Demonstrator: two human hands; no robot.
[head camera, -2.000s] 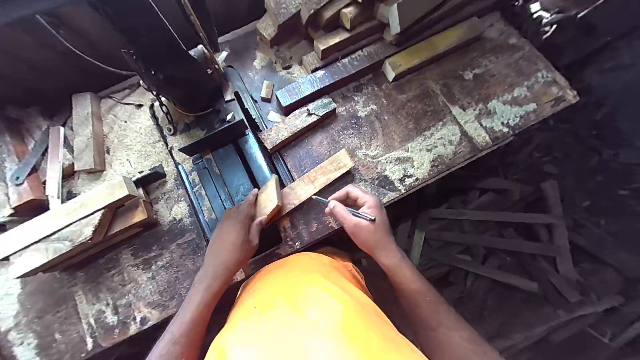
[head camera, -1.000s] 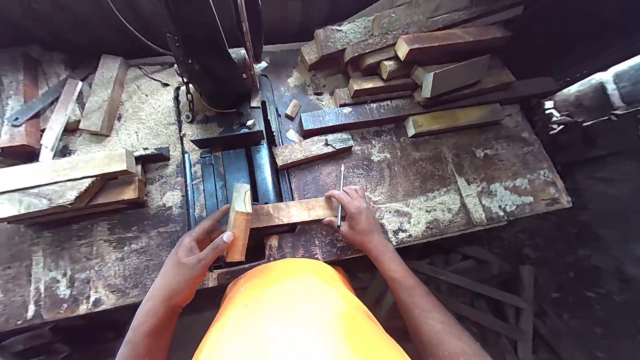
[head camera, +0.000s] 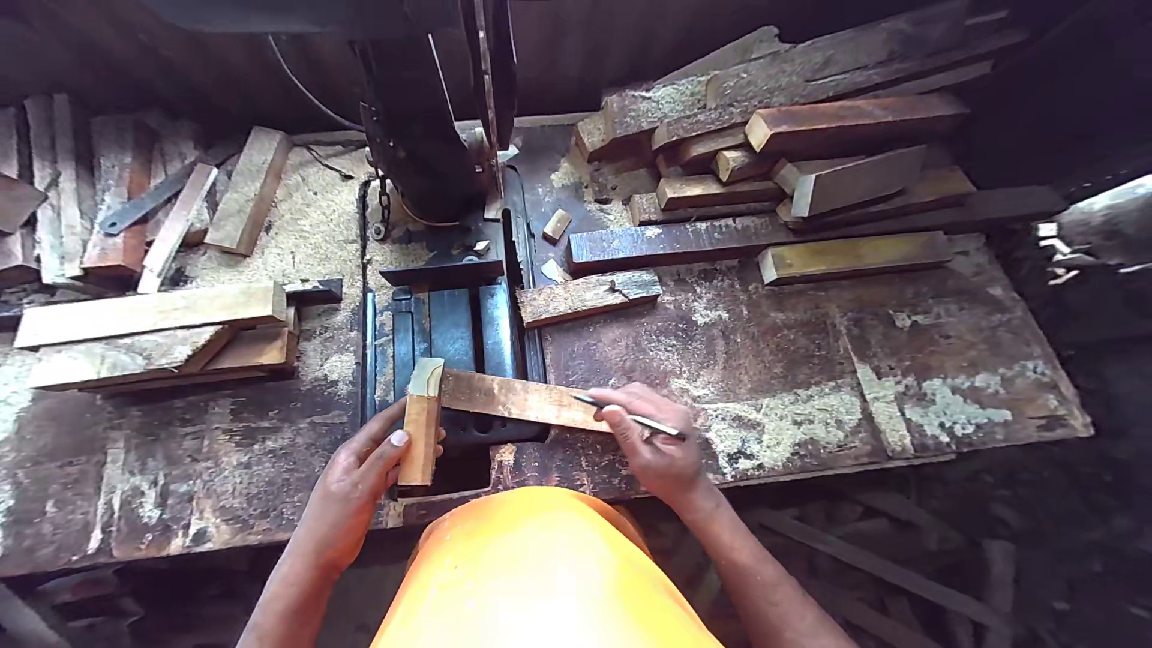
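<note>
My left hand (head camera: 358, 472) grips a short squared wooden block (head camera: 419, 436), its pale end facing up. From beside that block a flat strip of wood (head camera: 513, 399) runs right; whether the two are joined I cannot tell. My right hand (head camera: 652, 441) holds a dark pencil or pen (head camera: 634, 418), its tip over the strip's right part, and the fingers lie at that end of the strip. Under the strip is the dark metal table (head camera: 452, 333) of what looks like a bandsaw, with its upright blade part (head camera: 490, 108) behind.
Timber offcuts (head camera: 855, 121) are piled at the back right, with a yellowish block (head camera: 855, 258) before them. More wood pieces (head camera: 153, 315) lie stacked on the left. A short rough block (head camera: 589, 298) lies right of the slot. Sawdust covers parts of the wooden bench (head camera: 774, 360).
The block in my left hand has turned more upright since two seconds ago. The pencil or pen, upright one second ago, now lies slanted across the strip. The view has shifted.
</note>
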